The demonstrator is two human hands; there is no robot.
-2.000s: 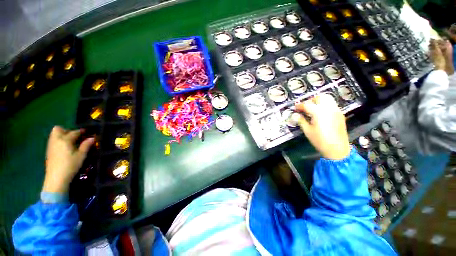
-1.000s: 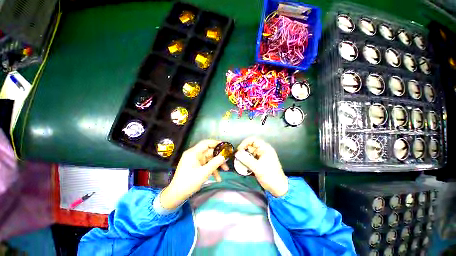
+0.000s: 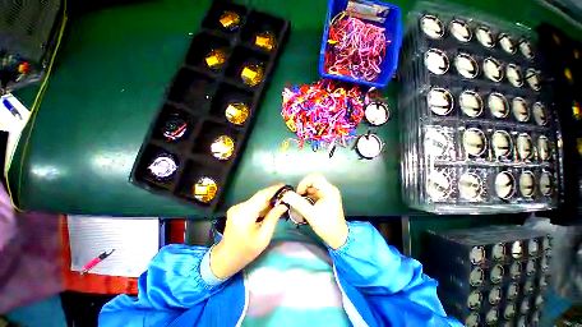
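Observation:
My left hand [image 3: 246, 231] holds a dark-rimmed round housing [image 3: 281, 193] between thumb and fingers, in front of my body at the bench's near edge. My right hand [image 3: 324, 214] holds a silver-faced disc [image 3: 297, 216] right beside it; the fingers of both hands meet and partly hide both pieces. I cannot tell whether the two pieces touch. A black tray [image 3: 191, 89] at the left holds amber units in its right column and some left pockets, plus a dark unit and a silvery one at its lower left. A heap of pink, red and blue wired parts [image 3: 322, 115] lies beyond my hands.
Two silver-faced discs [image 3: 369, 145] lie right of the heap. A blue bin [image 3: 394, 54] of wires stands behind it. Stacked clear trays [image 3: 485, 121] of silver discs are at right, more discs [image 3: 504, 255] below. A paper sheet [image 3: 115, 239] with a pink pen lies lower left.
My right hand reached into the clear tray, then came to the centre with a silver disc. My left hand came from the black tray with a housing. The two pieces are now closer together.

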